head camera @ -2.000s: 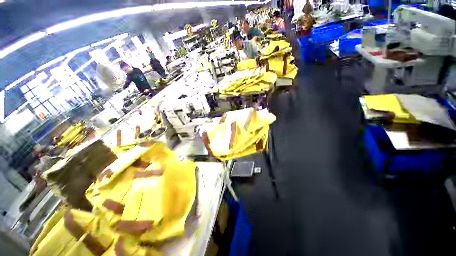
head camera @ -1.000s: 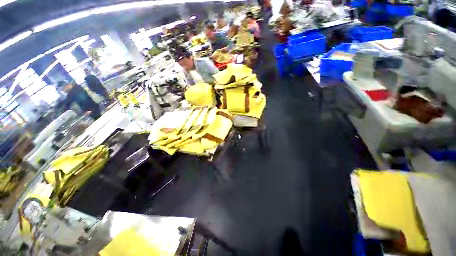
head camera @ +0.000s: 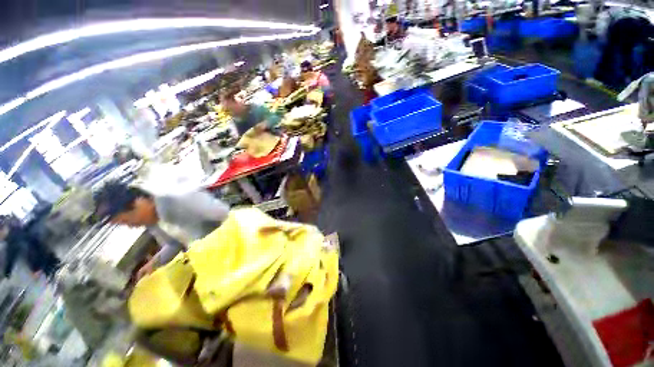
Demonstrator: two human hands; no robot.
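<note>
Neither of my hands is in the picture. Nearest in front of me on the left is a heap of yellow bag panels [head camera: 247,269] with brown strips, piled and folded on a stand beside the aisle. The picture is blurred there, and the lower left is hard to make out. On the right, an open blue bin [head camera: 495,172] stands on a table [head camera: 470,228] and holds a pale flat sheet and something brown.
A person [head camera: 186,215] in a light top leans at a station left of the heap. The dark aisle [head camera: 387,236] runs ahead. More blue bins [head camera: 407,118] stand right of it. A white machine table [head camera: 563,279] with a red piece is at lower right. A red-topped table [head camera: 251,163] is further left.
The view has moved forward along the aisle. The yellow heap is nearer and larger, the blue bins on the right are closer, and the board stack at lower right has left the picture.
</note>
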